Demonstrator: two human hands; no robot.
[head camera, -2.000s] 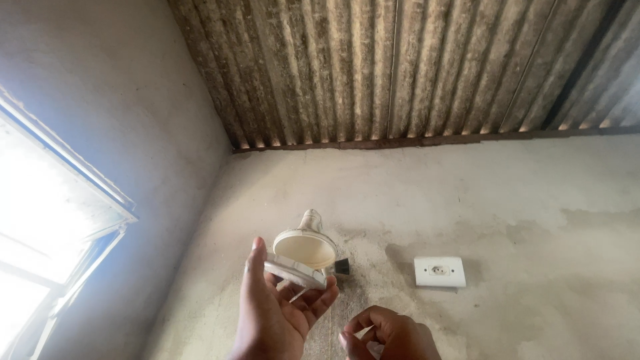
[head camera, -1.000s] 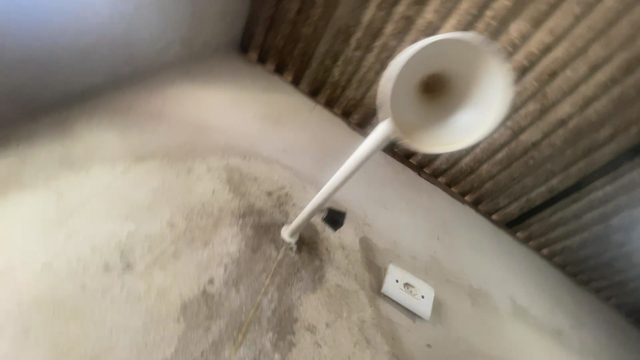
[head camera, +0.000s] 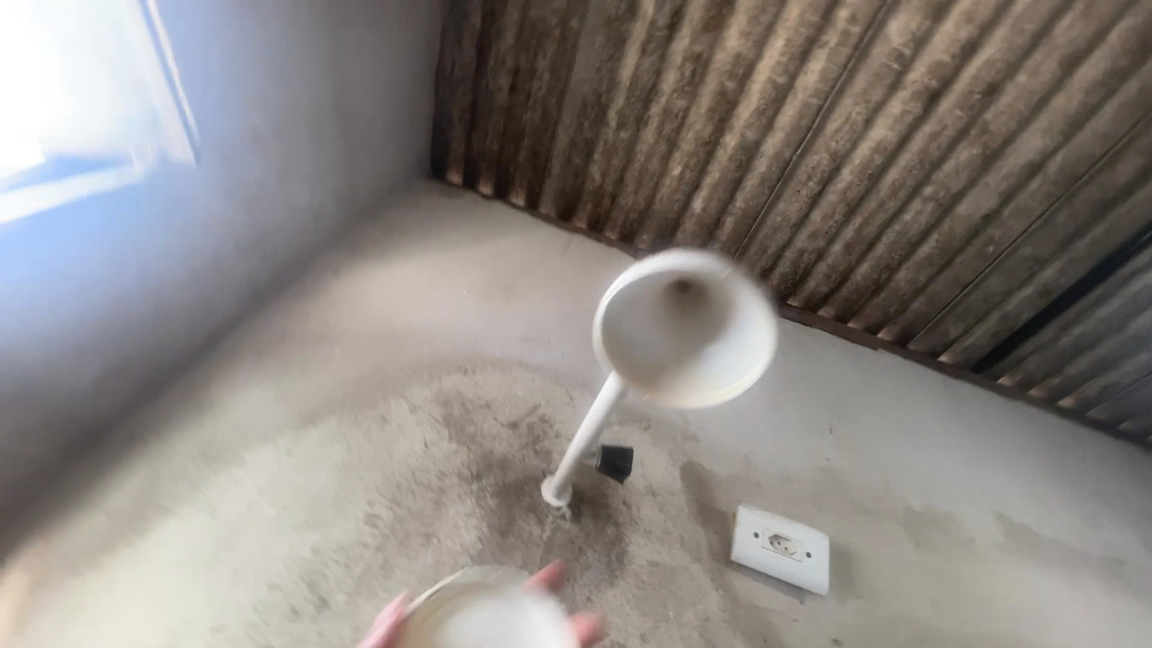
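Note:
At the bottom edge, my left hand holds a blurred, round white plastic part, with fingers on both sides of it. Above, a white funnel-shaped housing, apparently a shower head, has its wide round mouth open toward me. It sits on a slanting white pipe arm that comes out of the wall. A dark spot shows deep inside the housing. My left hand is below the foot of the arm, apart from it. My right hand is out of view.
Beside the pipe arm, a black knob or cap sticks out from the stained wall. A white wall socket is at the lower right. Corrugated roofing slopes overhead, and a bright window is at the upper left.
My left hand and the round part, out of view one second ago, show at the bottom edge. My right hand, seen two seconds ago, has left the view. The view has tilted.

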